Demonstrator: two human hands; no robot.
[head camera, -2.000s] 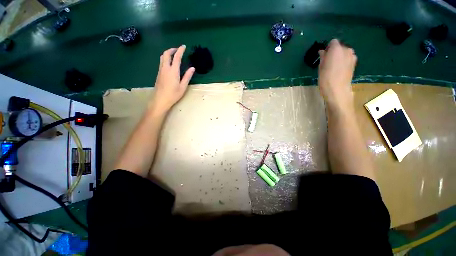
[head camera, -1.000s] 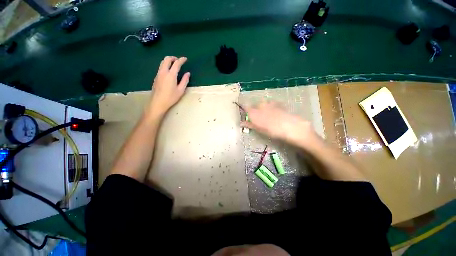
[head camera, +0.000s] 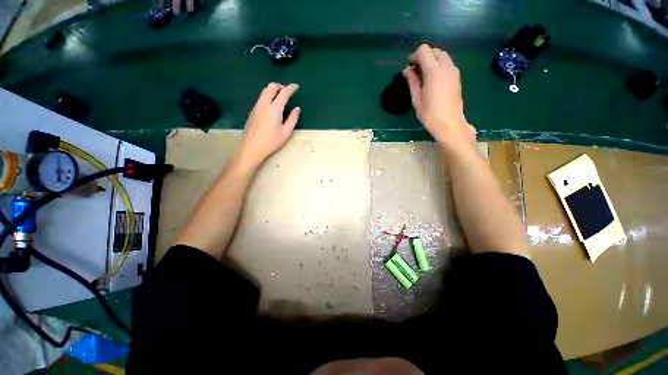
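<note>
My right hand (head camera: 437, 91) is over the green conveyor belt, fingers pinched at the upper edge of a black plastic housing (head camera: 395, 97). A small light greenish piece shows at the fingertips, seemingly the battery cell; the fingers hide most of it. My left hand (head camera: 269, 123) is open and empty at the mat's back edge, fingers apart over the belt. Light green battery cells (head camera: 401, 270) lie on the taped cardboard mat (head camera: 293, 220), two side by side and one (head camera: 420, 254) beside them, with red and dark lead wires (head camera: 399, 238).
Speckled circuit assemblies (head camera: 283, 49) and black housings (head camera: 199, 108) sit on the conveyor belt (head camera: 333, 73). Another person's fingers (head camera: 183, 6) show at the top left. A white box (head camera: 80, 220) with gauge and hoses stands left. A pale yellow-framed pad (head camera: 588, 208) lies right.
My right hand has taken the upper battery cell off the mat and moved to a housing on the belt. The belt parts have shifted right. My left hand stays open.
</note>
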